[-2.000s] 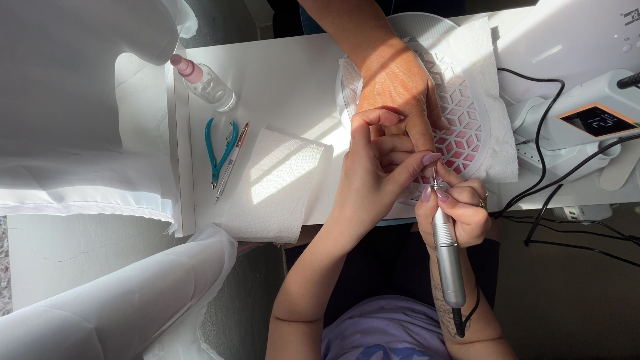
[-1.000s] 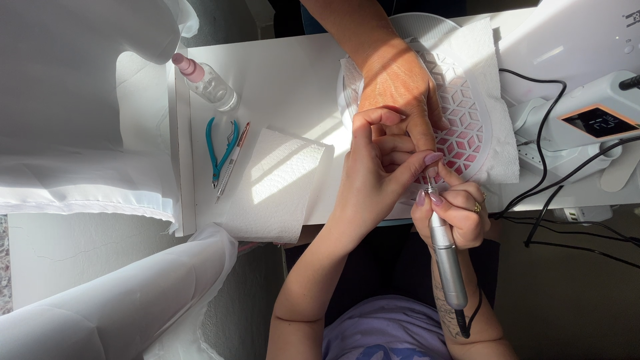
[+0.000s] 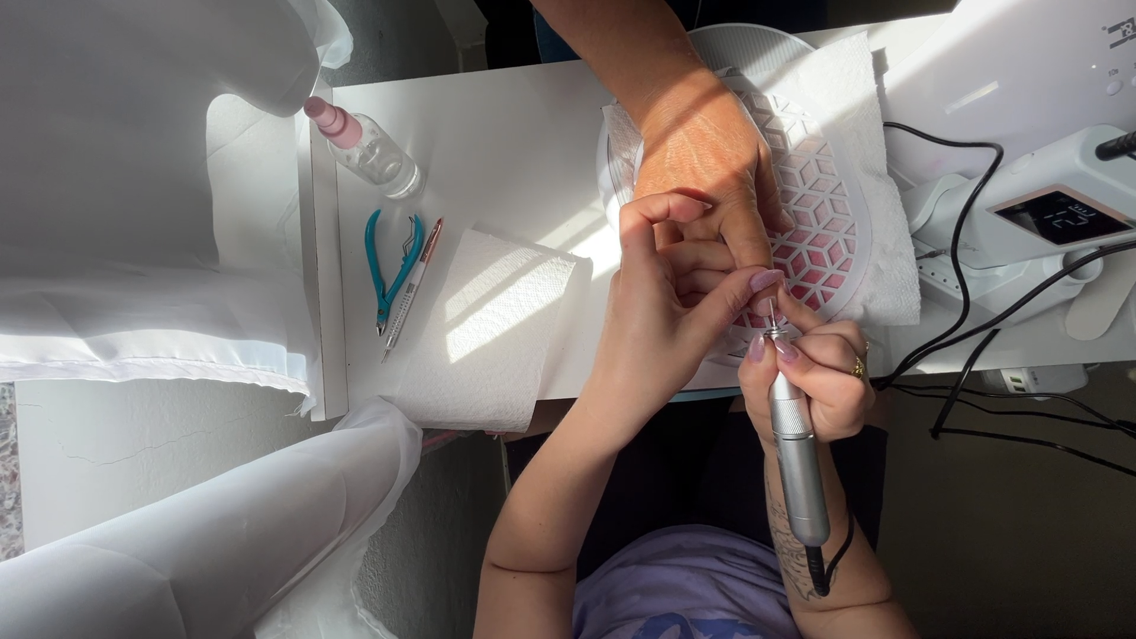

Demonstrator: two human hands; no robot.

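My left hand (image 3: 661,311) grips a finger of another person's hand (image 3: 710,169), its thumb near that fingertip. In my right hand (image 3: 821,377) is a silver electric nail drill handpiece (image 3: 799,470), its thin bit pointing up at the held fingertip. Whether the bit touches the nail cannot be told. The other person's hand rests over a nail dust collector with a pink and white geometric grille (image 3: 812,222), a paper towel (image 3: 887,257) around it. A black cord leaves the handpiece's lower end.
Left on the table (image 3: 497,115) are a clear spray bottle with pink top (image 3: 368,151), teal-handled cuticle nippers (image 3: 390,275), a slim metal tool (image 3: 415,288) and a folded paper towel (image 3: 497,328). A white drill control unit (image 3: 1056,213), black cables (image 3: 963,231) and a nail file (image 3: 1100,306) are right. White curtains hang left.
My right hand and the drill handpiece have shifted slightly at the held fingertip. My left hand keeps its hold on the other person's finger.
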